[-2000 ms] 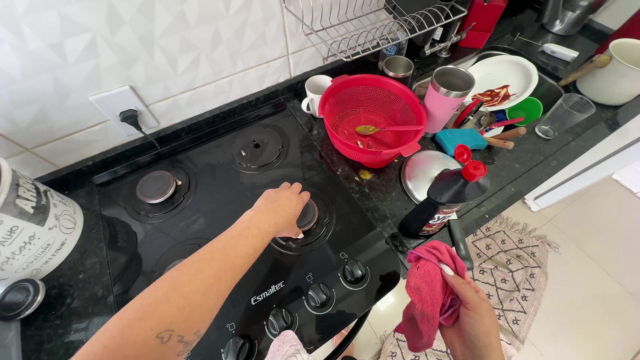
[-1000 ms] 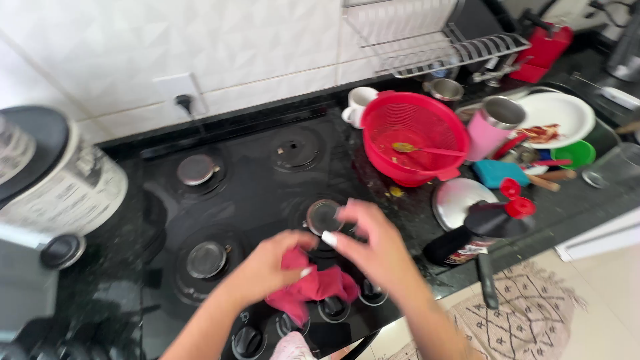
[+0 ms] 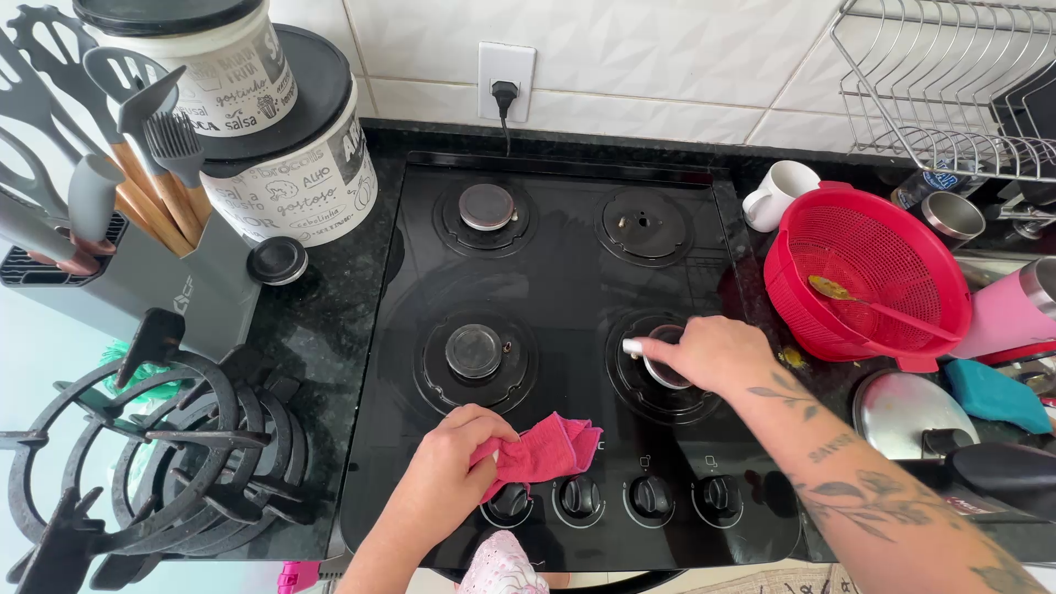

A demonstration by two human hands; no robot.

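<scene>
My left hand (image 3: 462, 454) grips a pink-red cloth (image 3: 553, 450) over the front knobs of the black glass cooktop (image 3: 561, 289). On the front right burner, my right hand (image 3: 709, 355) rests with its fingers around the round burner cap (image 3: 665, 359); fingertips on its far side are hidden. The front left burner cap (image 3: 473, 351) and the back left burner cap (image 3: 487, 206) sit on their burners. At the back right, the burner base (image 3: 643, 223) is bare. A loose burner cap (image 3: 278, 261) lies on the counter to the left.
Black pan grates (image 3: 157, 445) are stacked at the left, below a utensil holder (image 3: 194, 289) and lidded tubs (image 3: 305, 177). To the right are a white mug (image 3: 775, 198), a red colander (image 3: 866, 264) with a spoon, a metal lid (image 3: 899, 412) and a dark bottle (image 3: 1006, 474).
The cloth has passed from my right hand to my left. My left hand has left the front right burner, and my right hand is now there. The view has swung left.
</scene>
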